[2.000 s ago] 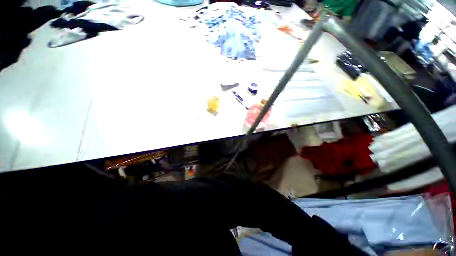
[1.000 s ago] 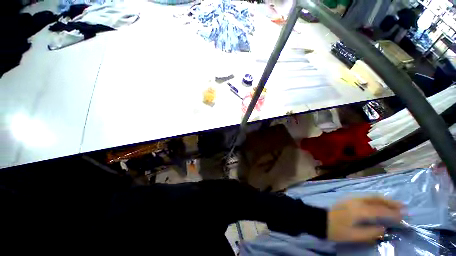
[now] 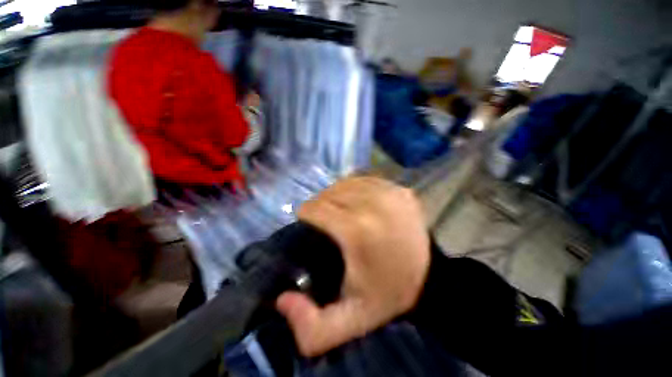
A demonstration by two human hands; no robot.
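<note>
My right hand is bare, in a black sleeve that comes in from the lower right. It is curled around a thick dark bunch of hangers at a grey metal rail. The thumb shows on the near side; the other fingertips are hidden behind the bunch. Shiny clear-bagged pale blue garments spread out just beyond the hand. Dark blue cloth hangs below it. Everything is blurred. My left hand is not in view.
A person in a red top stands at the upper left between hanging off-white garments and light blue garments. Blue sacks lie behind. A light blue bundle is at the right edge.
The view has swung from the white table to the rails and the person in red. The hand over the bagged blue garments is gone; my right hand now shows around the dark bunch.
</note>
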